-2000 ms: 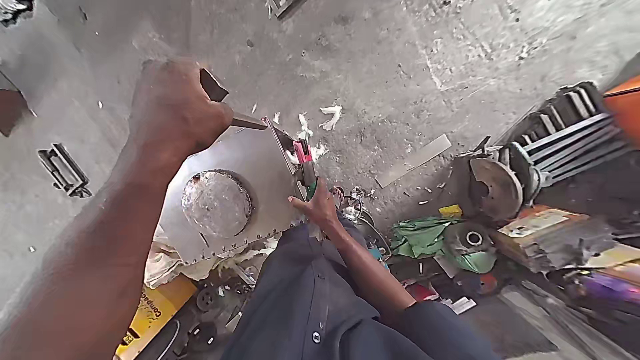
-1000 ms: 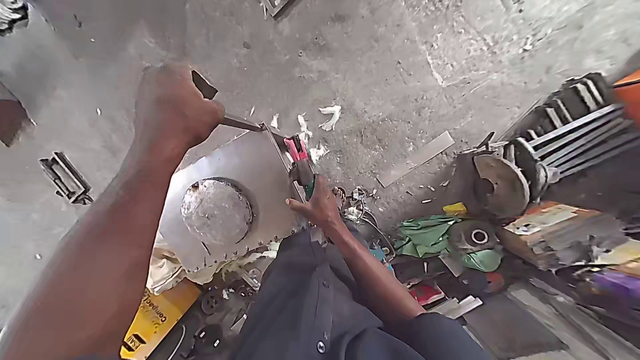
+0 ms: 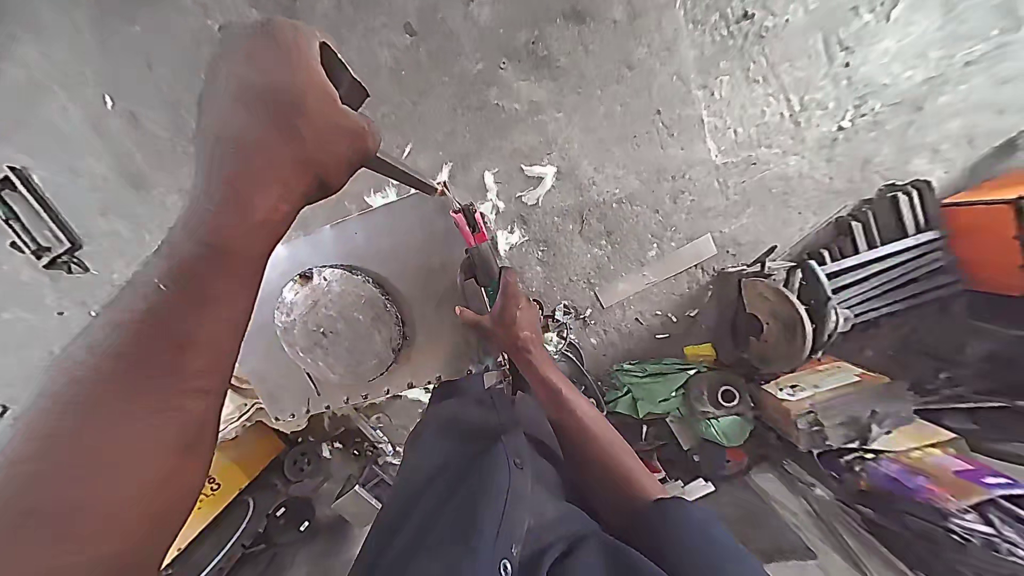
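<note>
My left hand [image 3: 280,120] is closed around a flat metal bar [image 3: 404,174], whose far end points at the corner of a sheet-metal panel [image 3: 436,320]. A dark end of something sticks out above the fist. My right hand [image 3: 512,316] grips a tool with dark handles and pink parts near its head [image 3: 472,228], probably a hand riveter or pliers. Its nose lies close to the bar's end at the panel's corner; whether they touch is hard to tell. The panel has a large round hole [image 3: 340,324] and small studs or rivets along its near edge.
White scraps [image 3: 538,182] and a flat strip [image 3: 658,270] lie on the concrete floor. To the right are a worn disc [image 3: 772,324], metal slats [image 3: 888,276], an orange box [image 3: 984,232], green cloth [image 3: 652,386] and cartons. A yellow box [image 3: 228,480] lies at the lower left.
The pink-marked tool's head has moved up to the panel's corner beside the bar's end. Both hands keep their holds.
</note>
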